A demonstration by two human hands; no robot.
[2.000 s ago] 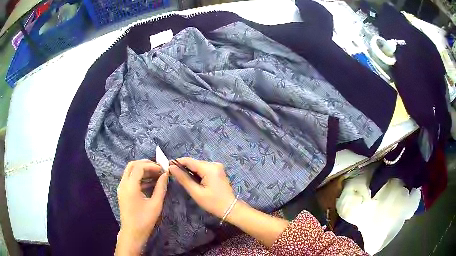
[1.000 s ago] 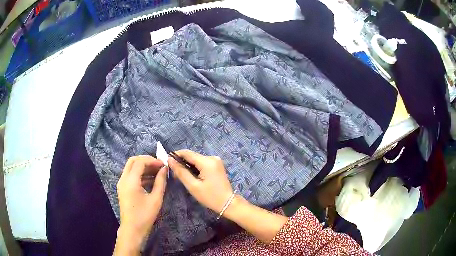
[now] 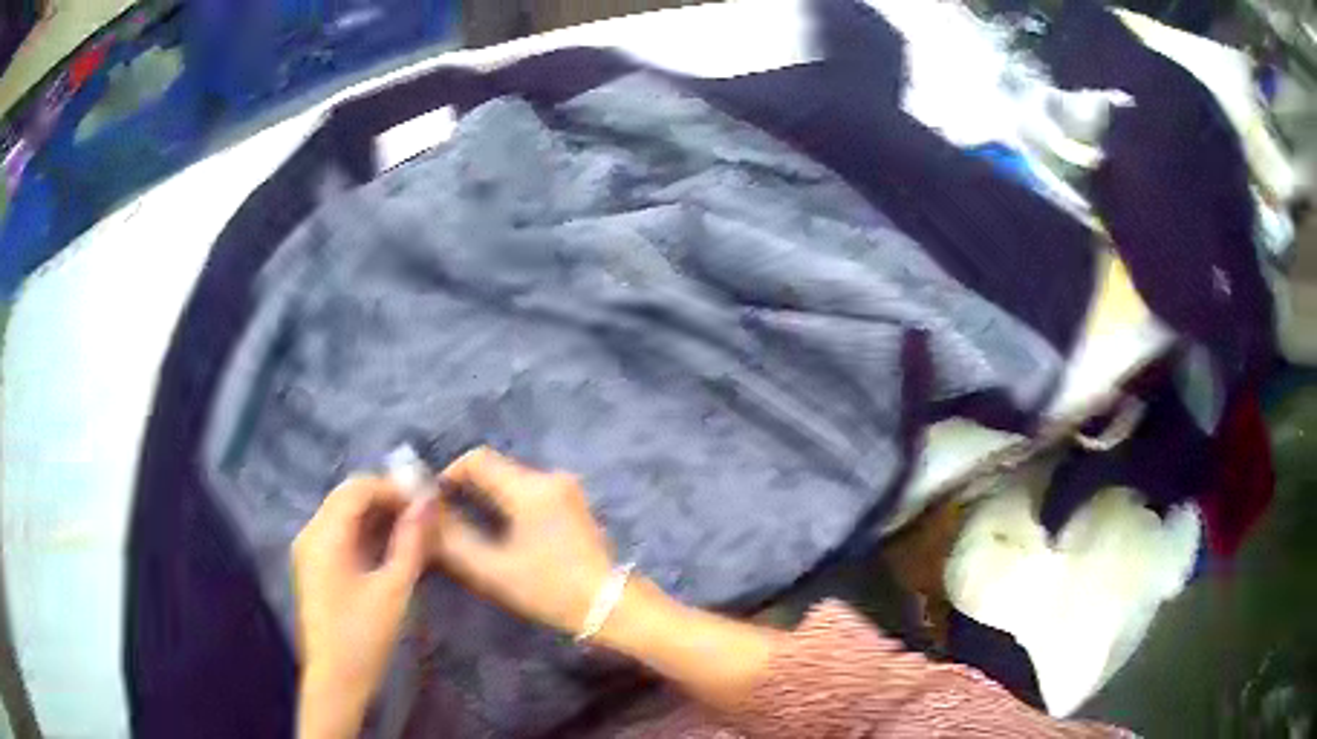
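A dark jacket body point(image 3: 181, 477) lies open on the table, its grey-blue lining point(image 3: 578, 390) facing up. My left hand point(image 3: 354, 570) pinches a small white care label point(image 3: 407, 468) low on the lining's left part. My right hand point(image 3: 520, 534) touches my left fingertips at the label. A dark, thin tool shows blurred in my right hand point(image 3: 474, 505); its tips cannot be made out. A white neck label point(image 3: 416, 139) lies at the jacket's back neck. The frame is blurred.
The white table point(image 3: 72, 375) curves along the left and top. Blue crates point(image 3: 275, 87) stand behind it at the upper left. Another dark garment point(image 3: 1184, 188) and white items point(image 3: 997, 87) lie at the right end. White cloth point(image 3: 1062, 578) hangs at the lower right.
The whole view has shifted and blurred, with the jacket now slightly further left. Both hands stay together at the care label, which now shows smaller between the fingertips.
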